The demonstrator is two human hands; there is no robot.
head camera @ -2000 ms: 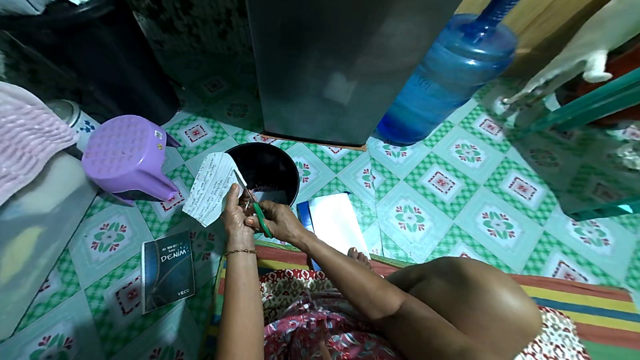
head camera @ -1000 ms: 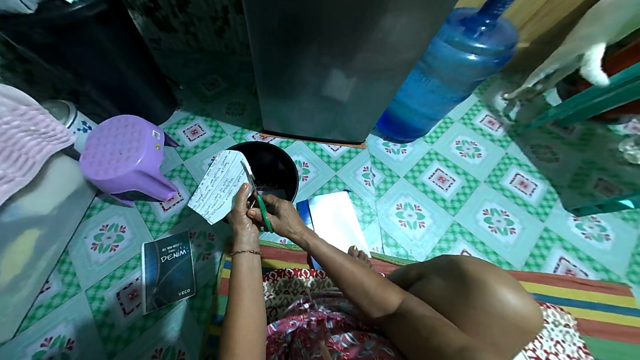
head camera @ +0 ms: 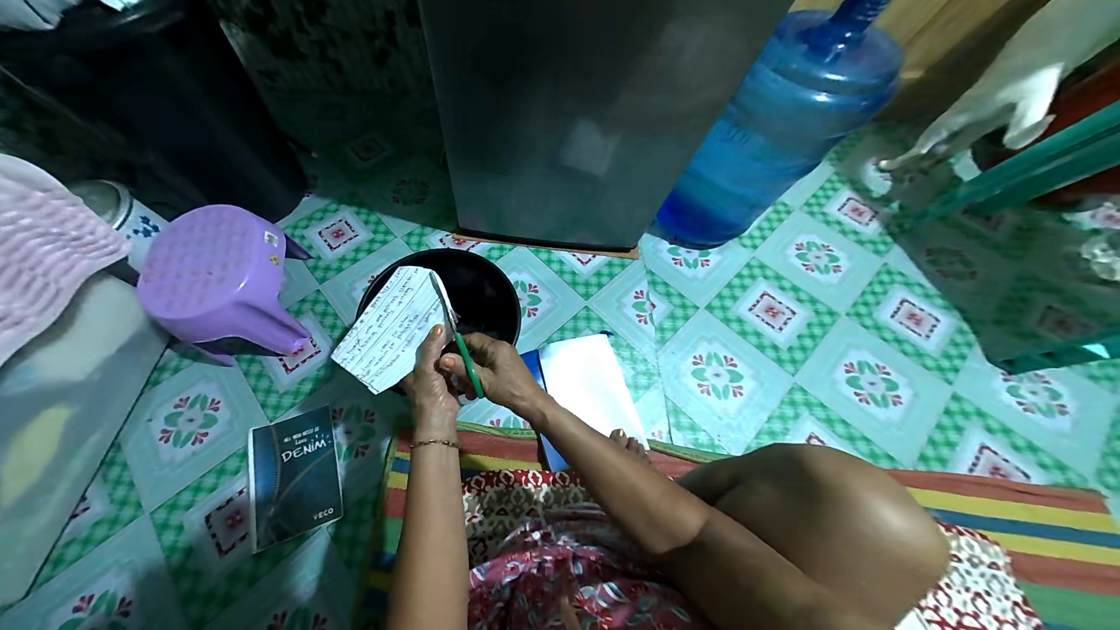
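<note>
My left hand (head camera: pixel 432 378) grips a sheet of lined paper (head camera: pixel 391 331) covered in handwriting, tilted over a round black basin (head camera: pixel 490 297). Green-handled scissors (head camera: pixel 470 360) are in my right hand (head camera: pixel 499 372), their blades lying along the paper's right edge; whether the blades are parted is hard to tell. Both hands are close together above the near rim of the basin. Some dark contents inside the basin are too dim to make out. White paper (head camera: pixel 591 385) lies on a blue item (head camera: pixel 551 446) to the right of my hands. A dark-covered notebook (head camera: pixel 296 479) rests on the floor at left.
A purple plastic stool (head camera: pixel 210 276) stands left of the basin, near a pale storage box (head camera: pixel 70 420). Beyond are a black bin (head camera: pixel 166 105), a grey cabinet or appliance (head camera: pixel 604 114) and a blue water jug (head camera: pixel 779 122). An animal's pale leg (head camera: pixel 989 105) shows at upper right. A striped mat (head camera: pixel 1032 516) lies beneath me.
The paper has shifted and turned slightly in my left hand, and the scissors have moved along its right edge. At upper right, the animal's leg has changed position.
</note>
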